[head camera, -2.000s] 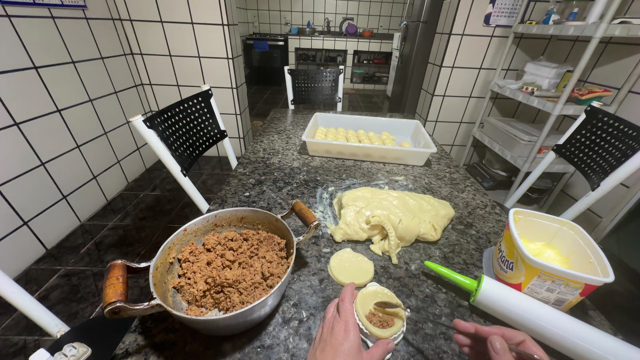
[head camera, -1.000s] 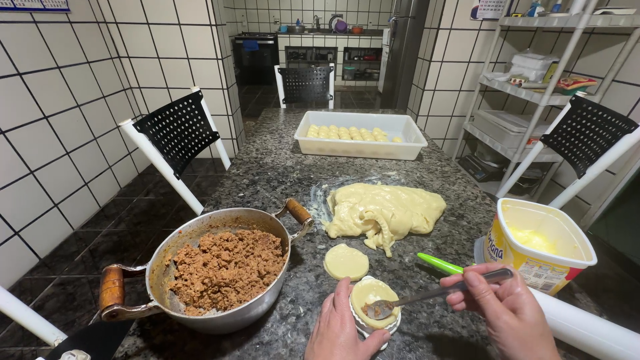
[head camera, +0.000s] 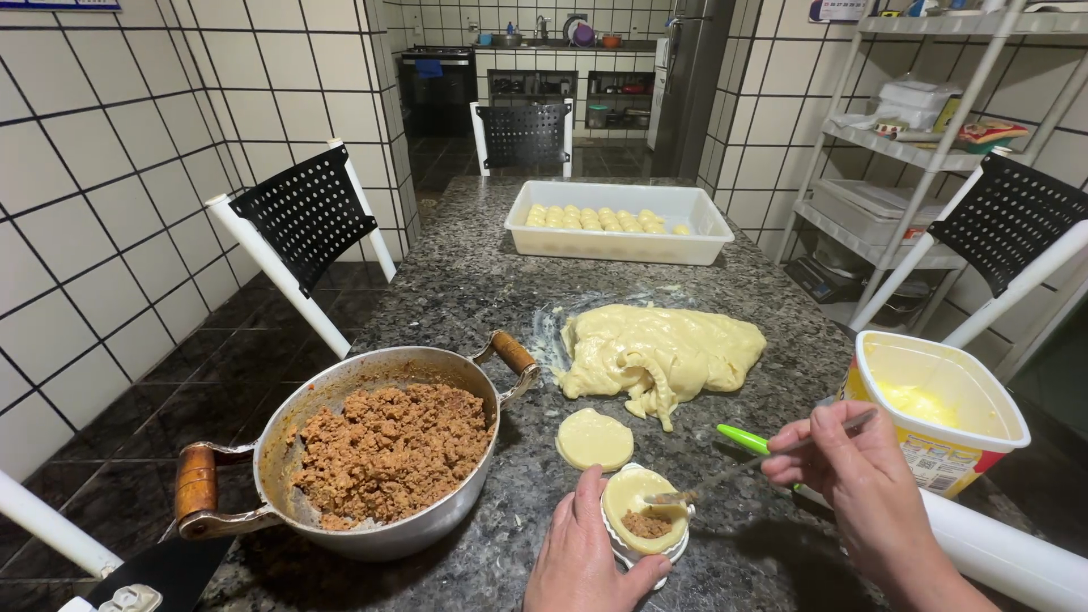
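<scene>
My left hand (head camera: 586, 548) holds the left side of a small white mold (head camera: 619, 551) lined with a dough cup (head camera: 625, 495). Ground-meat filling (head camera: 646, 524) lies inside the cup. My right hand (head camera: 850, 476) grips the handle of a metal spoon (head camera: 676, 498), whose tip is over the cup. Behind the mold is a flat dough disc (head camera: 595, 439), and farther back a large mass of dough (head camera: 663, 350). An aluminum pot (head camera: 382, 544) of cooked ground meat (head camera: 395, 450) stands to the left. A white rolling pin with a green handle (head camera: 743, 439) lies partly behind my right hand.
A margarine tub (head camera: 943, 425) stands at the right edge of the granite table (head camera: 459, 280). Toward the far end is a white plastic tray (head camera: 620, 246) with rows of small dough balls. Chairs (head camera: 302, 217) surround the table, and a shelf rack (head camera: 918, 153) stands at the right.
My right hand came in with the spoon from the right, over the cup, and has since moved slightly right. My left hand stays at the mold.
</scene>
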